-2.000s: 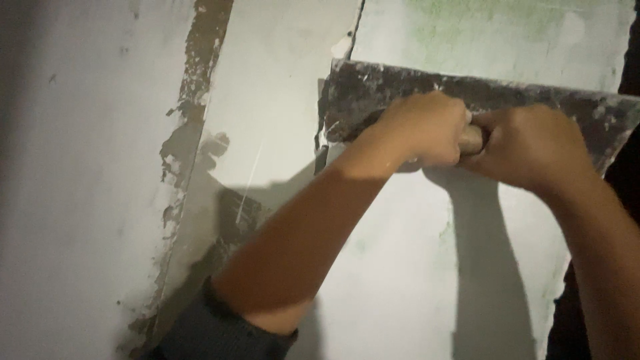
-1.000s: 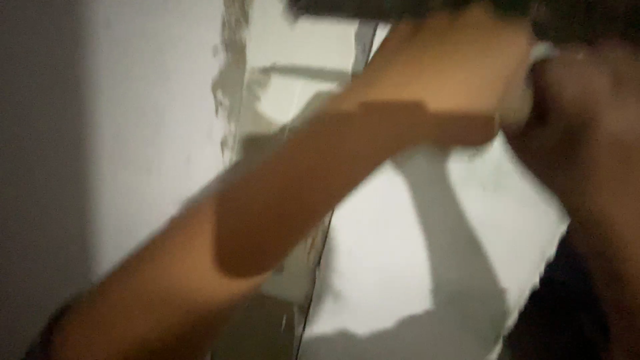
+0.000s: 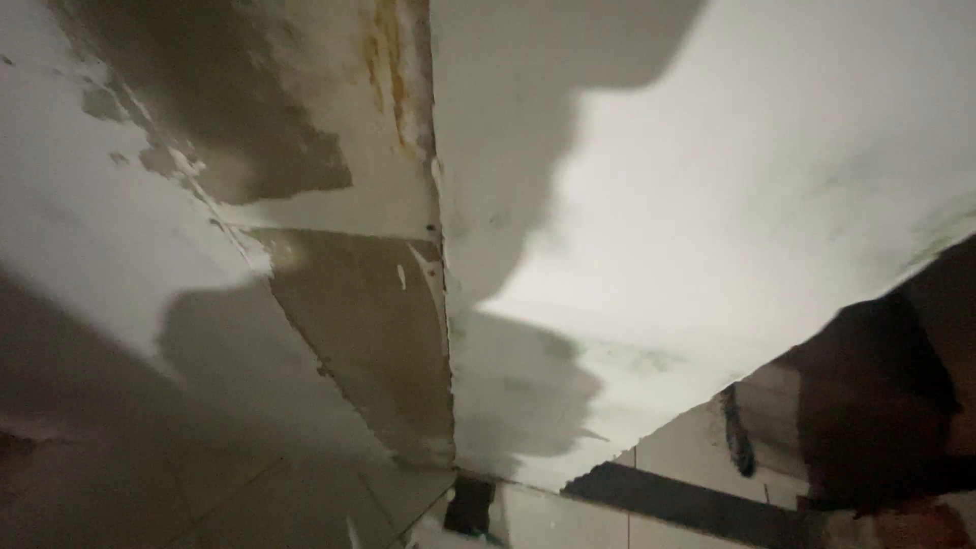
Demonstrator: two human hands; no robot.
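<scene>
Neither of my hands shows in the head view, and the wide blade is out of sight too. A white plastered surface (image 3: 686,229) with a rough, ragged right edge fills the right half. Left of it runs a band with grey-brown patches (image 3: 358,328) and, higher up, rust-coloured streaks (image 3: 395,84). A dark narrow crack (image 3: 438,183) separates the band from the white surface. Another whitish surface (image 3: 84,206) with chipped edges lies at the left. Broad shadows fall across these surfaces.
Below the ragged edge are pale tiles (image 3: 572,518), a dark strip (image 3: 686,499) and a dark, unclear shape (image 3: 877,396) at the right. A small dark rectangular object (image 3: 469,503) sits at the bottom, near where the surfaces meet.
Both hands, seen together at a handle with a wide blade two seconds ago, are out of view. The view has swung greatly and shows the lower end of the surfaces.
</scene>
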